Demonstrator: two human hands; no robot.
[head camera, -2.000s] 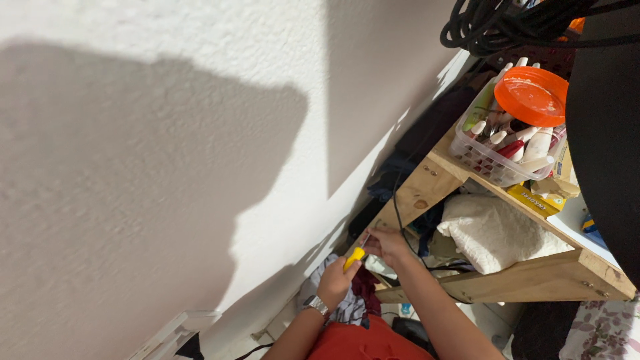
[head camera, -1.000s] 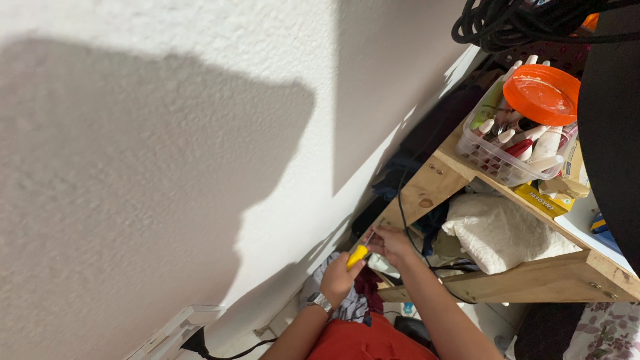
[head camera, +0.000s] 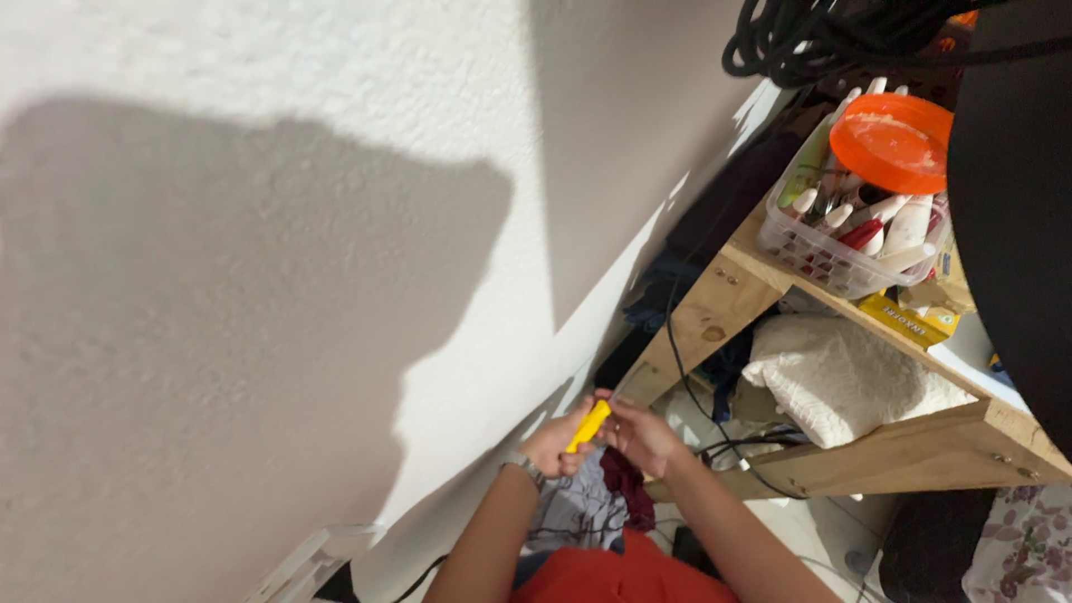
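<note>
My left hand (head camera: 557, 440), with a band at its wrist, is closed on the yellow handle of a screwdriver-like tool (head camera: 590, 425) at lower centre. Its thin metal shaft points up and right, toward the wooden leg (head camera: 712, 322) of a table or shelf frame. Beside the handle's shaft end, my right hand (head camera: 641, 435) has its fingertips together around the base of the shaft. Whether those fingers also hold something small cannot be told. The shaft's tip lies by the lower part of the leg; contact is unclear.
A textured white wall (head camera: 251, 335) fills the left. On the wooden frame stands a plastic basket (head camera: 837, 268) of markers with an orange lid (head camera: 892, 142). Coiled black cable (head camera: 804, 42) hangs above. White cloth (head camera: 846, 373) lies under the top; a black cord (head camera: 677, 343) crosses the leg.
</note>
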